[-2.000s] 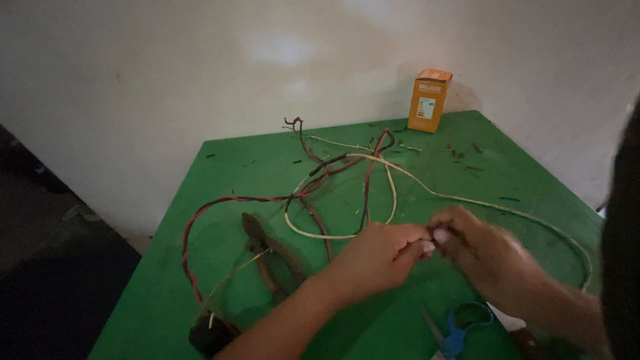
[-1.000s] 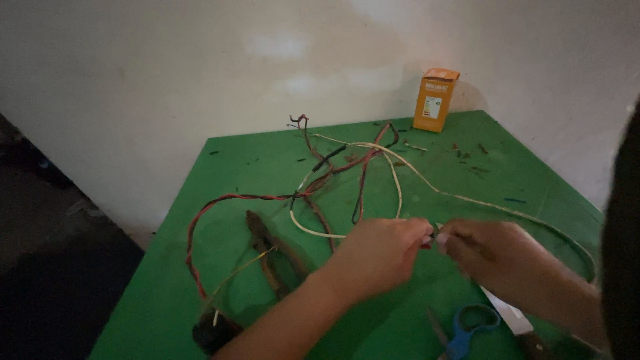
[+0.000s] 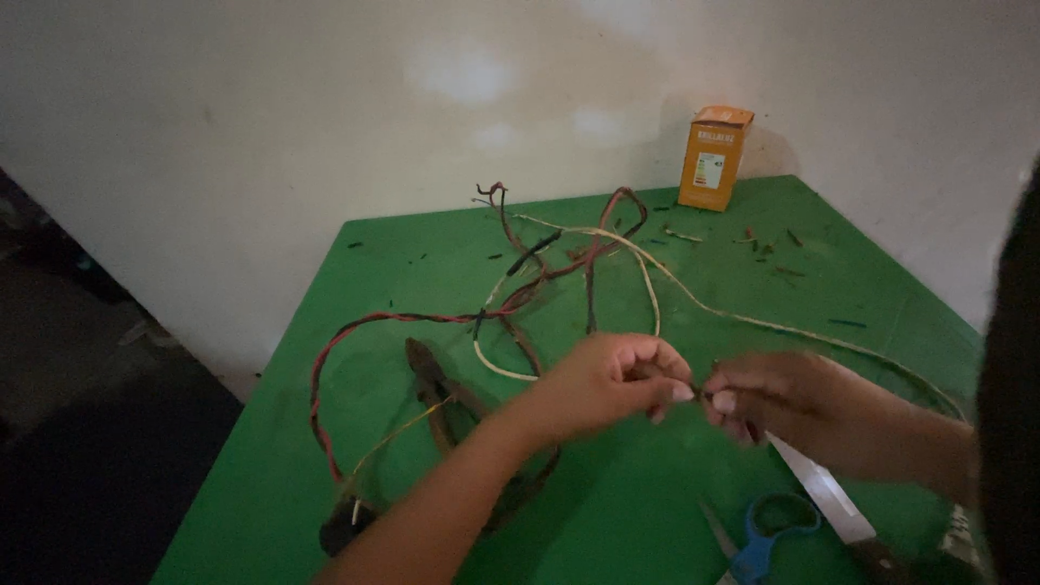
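My left hand (image 3: 621, 386) pinches a dark wire between thumb and fingers. Facing it, my right hand (image 3: 780, 398) pinches the same small dark piece, their fingertips almost touching; the wire's end is mostly hidden. A twisted red and black wire (image 3: 382, 317) curves over the green table to a black socket-like part (image 3: 345, 528) beside my left forearm. A cream-coloured cable (image 3: 756, 323) loops behind both hands. Worn pliers (image 3: 431, 378) lie open-jawed or closed, I cannot tell which, partly under my left forearm.
Blue-handled scissors (image 3: 756, 544) and a knife (image 3: 825, 487) lie on the near right of the green table (image 3: 634, 520). An orange light-bulb box (image 3: 715, 158) stands at the back by the wall. Small wire and insulation scraps (image 3: 784, 270) are scattered around.
My two hands remain close together at the wire, with small shifts of the fingers. Nothing else has plainly moved.
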